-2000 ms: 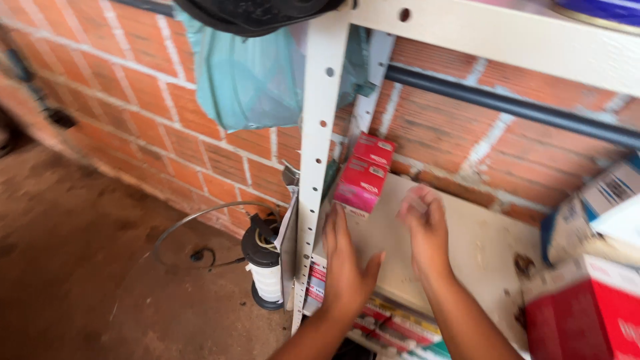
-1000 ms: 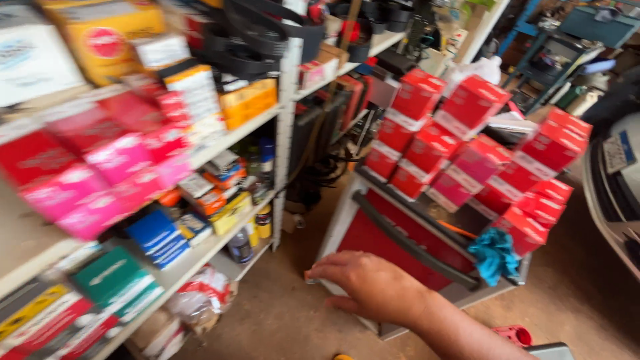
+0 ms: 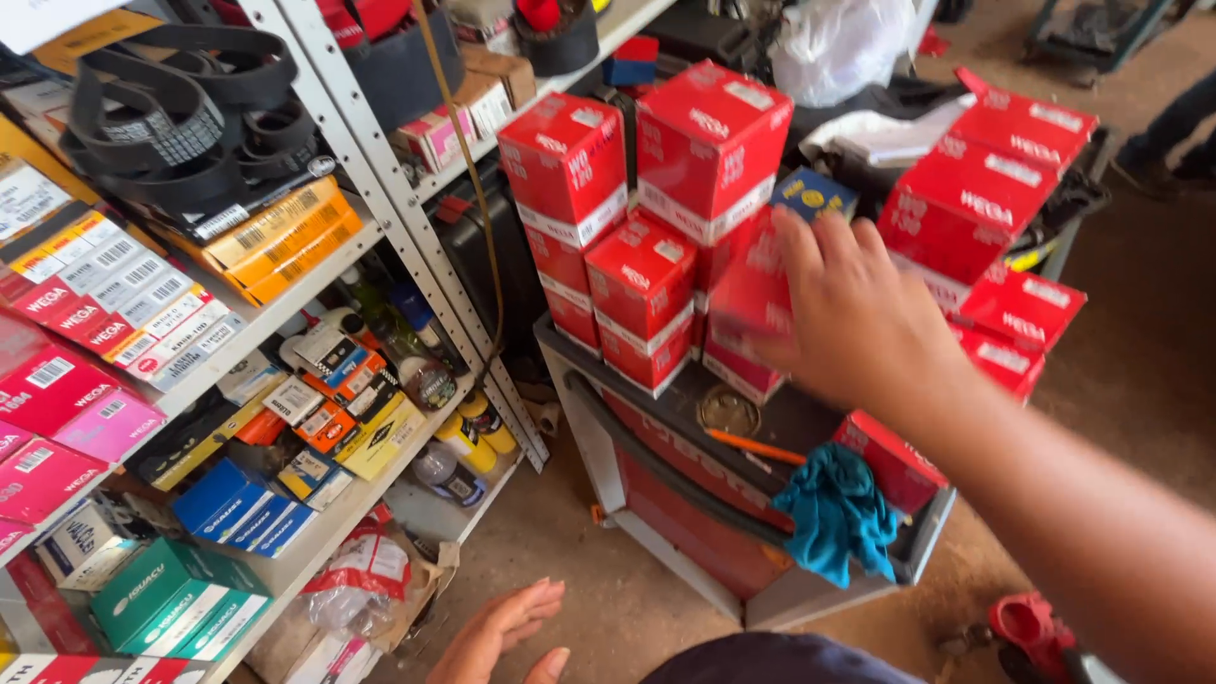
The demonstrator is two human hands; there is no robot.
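Note:
My right hand (image 3: pixel 855 313) reaches over the red tool cart (image 3: pixel 684 465), its fingers around a blurred red Wega filter box (image 3: pixel 755 290). Stacks of red Wega boxes stand beside it: a tall pair of stacks (image 3: pixel 712 142) behind, shorter ones (image 3: pixel 641 275) to the left, and more (image 3: pixel 969 204) to the right. My left hand (image 3: pixel 513 627) is low in front of the cart, fingers apart, holding nothing. A teal cloth (image 3: pixel 836 513) hangs over the cart's front edge, next to an orange pencil-like stick (image 3: pixel 755 446) and a round metal lid (image 3: pixel 729 410).
Metal shelving (image 3: pixel 332 123) on the left holds black belts (image 3: pixel 190 114), orange boxes (image 3: pixel 294 237), pink and red boxes (image 3: pixel 57 408), blue boxes (image 3: pixel 242 508) and green boxes (image 3: pixel 171 598). A white plastic bag (image 3: pixel 836 52) lies behind the cart. A person's leg (image 3: pixel 1173 133) shows at far right.
The view has swung from the shelf to the cart. My right hand, empty a second ago in front of the cart, is now on a red box among the stacks. My left hand has come into view.

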